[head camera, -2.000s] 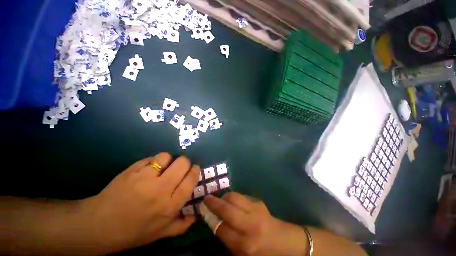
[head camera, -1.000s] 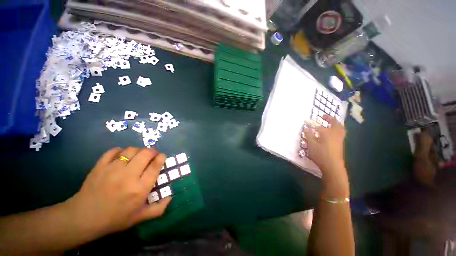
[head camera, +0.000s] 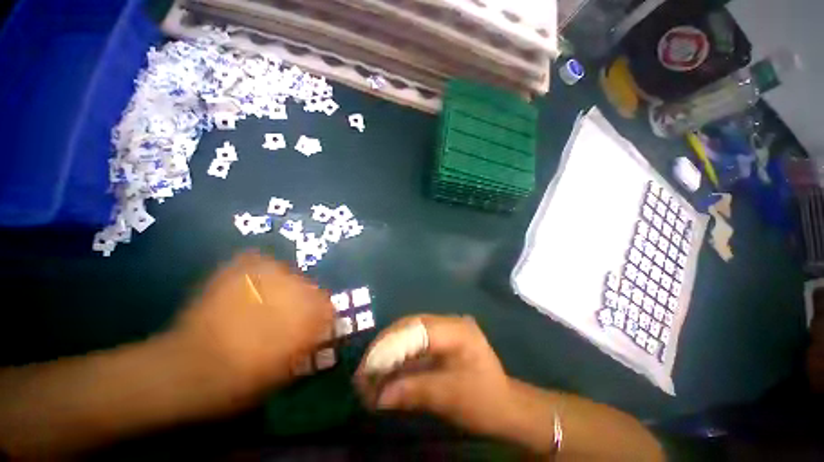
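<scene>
A green grooved plate (head camera: 312, 406) lies at the bottom centre, with rows of small square components (head camera: 361, 298) on its upper part. My left hand (head camera: 248, 325), blurred and with a ring, is over the plate's left side and hides part of the rows. My right hand (head camera: 443, 365) is just right of the plate, fingers curled and thumb near the wrapped finger. Whether either hand holds a component cannot be seen. A white pad (head camera: 578, 217) at right bears more rows of components (head camera: 655, 262).
A large pile of peeled liners (head camera: 163, 135) lies beside a blue bin (head camera: 68, 117) at left. A small liner cluster (head camera: 316, 239) is above my hands. A stack of green plates (head camera: 488, 144) stands before stacked trays (head camera: 379, 36). A black item (head camera: 687, 50) and bottle (head camera: 705, 108) are back right.
My right hand has come back from the white pad to the plate's right side. My left hand is still over the plate but now blurred. The camera view has shifted.
</scene>
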